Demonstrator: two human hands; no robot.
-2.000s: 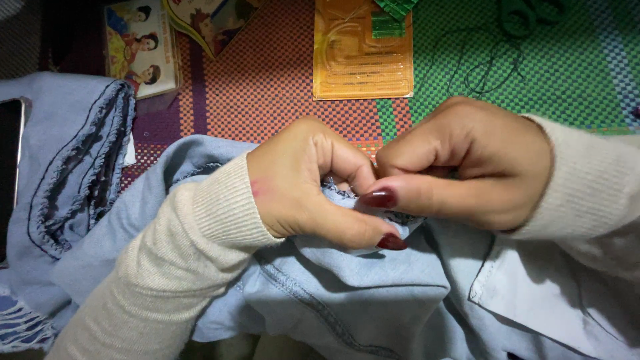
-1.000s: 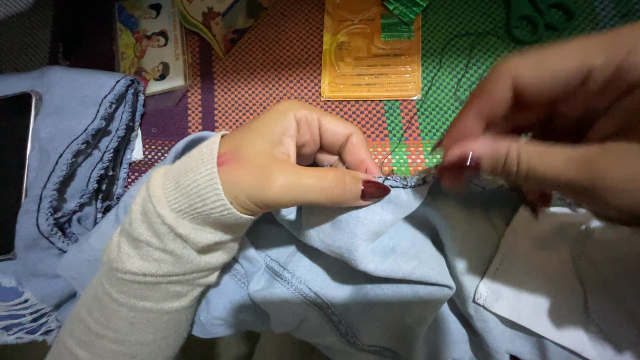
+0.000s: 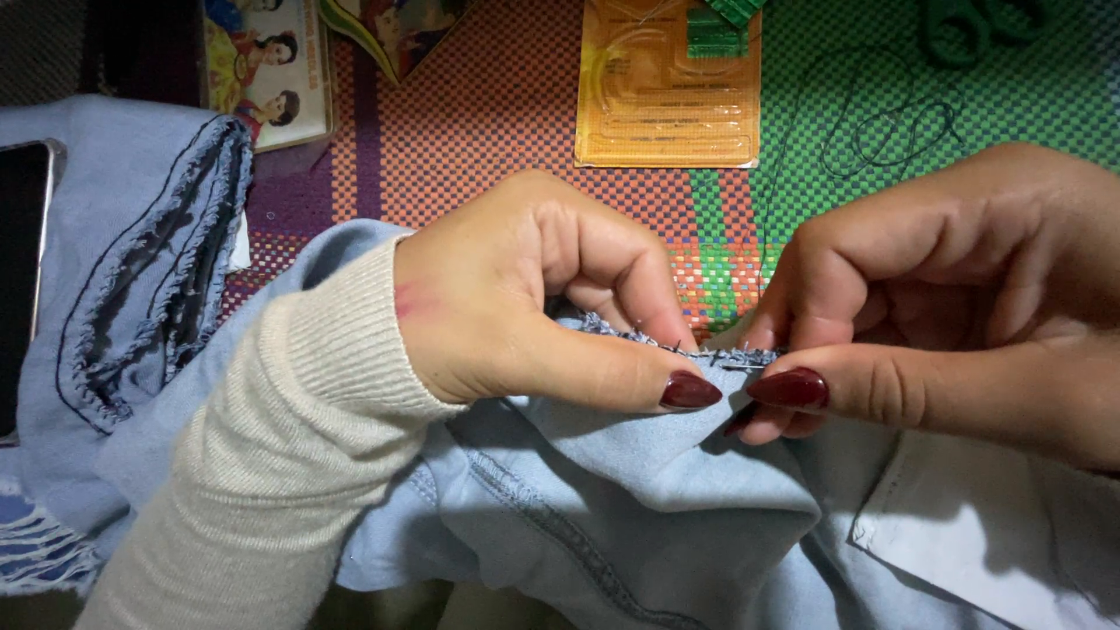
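Light blue denim fabric (image 3: 630, 446) lies bunched across the lower part of the view, with dark stitching along its frayed upper edge. My left hand (image 3: 542, 306) pinches that edge between thumb and curled fingers. Just to its right, my right hand (image 3: 910, 315) has thumb and fingers closed around a sewing needle (image 3: 744, 367), whose thin shaft shows at the edge beside the right thumbnail. Dark thread (image 3: 884, 140) lies in loops above my right hand, and a strand runs down toward the fabric edge. The needle's far end is hidden by my fingers.
A woven multicoloured mat (image 3: 490, 114) lies beneath. On it are an orange needle packet (image 3: 669, 114), a picture-covered case (image 3: 289, 79) and dark green-handled scissors (image 3: 971, 26). At left, a phone (image 3: 22, 280) rests on a denim piece with frayed, stitched edges (image 3: 157, 262).
My right hand, blurred and farther from my left one second ago, is back close beside it at the fabric edge. My left hand keeps its pinch on the denim.
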